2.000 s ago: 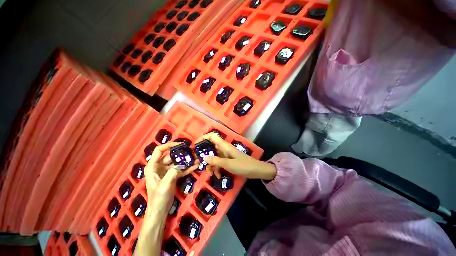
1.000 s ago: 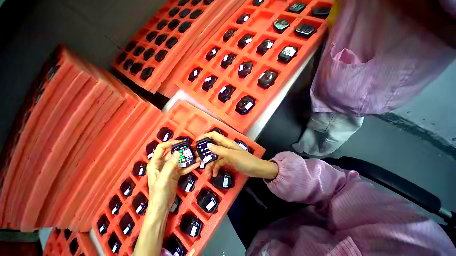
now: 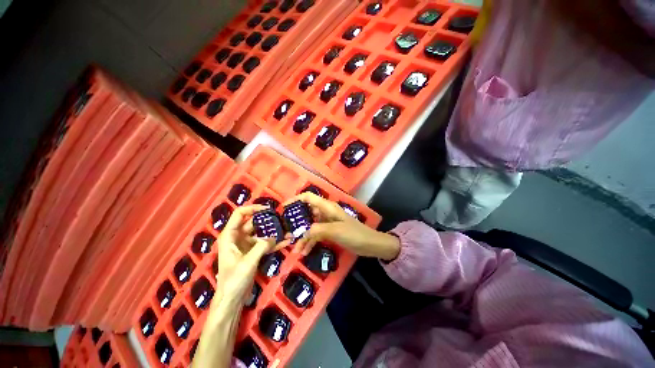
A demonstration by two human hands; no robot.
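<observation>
My left hand [image 3: 240, 255] holds a black smartwatch [image 3: 268, 225] without a strap, its screen lit with a grid of small white-purple icons. My right hand [image 3: 334, 228] holds a second smartwatch [image 3: 297, 218] with a similar lit grid. The two watches are side by side, faces up, above the orange-red foam tray [image 3: 260, 157]. Tray pockets hold many black watches; two pockets at the far end show bare foam. The hands cover some pockets in the middle.
A tall pile of stacked trays [image 3: 108, 208] stands at the left. A neighbouring tray [image 3: 319, 162] with watches lies beyond, beside a farther tray pile [image 3: 237, 108]. A person in a pink smock [image 3: 546, 93] is at the upper right. A black chair part [image 3: 560, 266] is at the right.
The left watch's screen went from dark with purple-white marks to a green-and-white picture, then to an icon grid. The right watch now faces up more squarely, its icon grid clearer. Both hands keep their hold.
</observation>
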